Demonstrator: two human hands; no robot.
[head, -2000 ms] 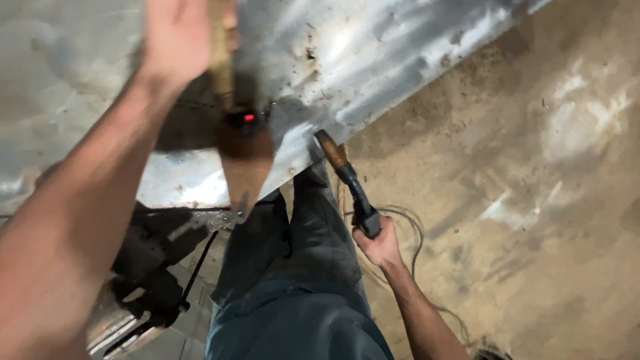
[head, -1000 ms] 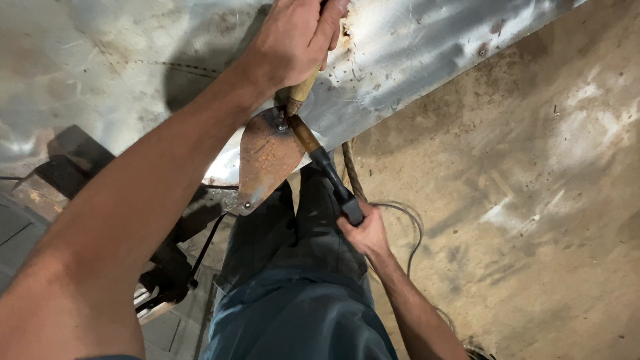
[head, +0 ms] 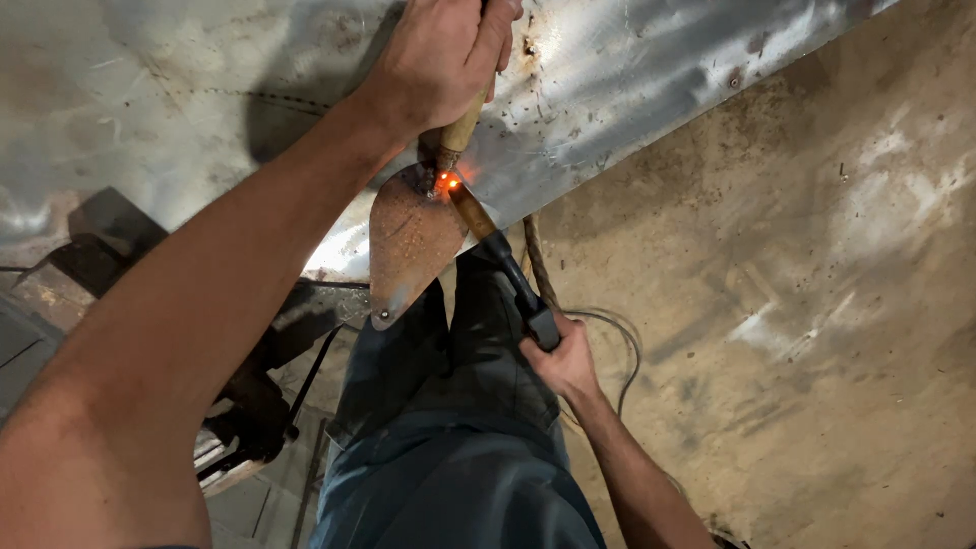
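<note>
My left hand (head: 450,61) grips the wooden handle (head: 463,130) of a trowel, whose rusty pointed blade (head: 415,236) lies over the edge of a metal sheet with its tip toward my legs. Orange glowing spots (head: 451,184) show at the neck, where the handle meets the blade. My right hand (head: 564,358) is closed around the black grip of a welding torch (head: 511,263). The torch's brownish nozzle (head: 473,212) points up and left, its end at the glowing neck; whether it touches cannot be told.
The scratched, stained metal sheet (head: 610,84) spans the top. Dark metal equipment (head: 255,412) stands at lower left, beside a black rod. A thick braided cable (head: 537,259) and a thin dark cable (head: 633,351) run near my right hand over the stained floor (head: 762,320).
Two seconds ago the torch nozzle was apart from the trowel; it has come up to the neck. Orange glow shows there now, absent one second ago. The trowel has moved right since the first frame.
</note>
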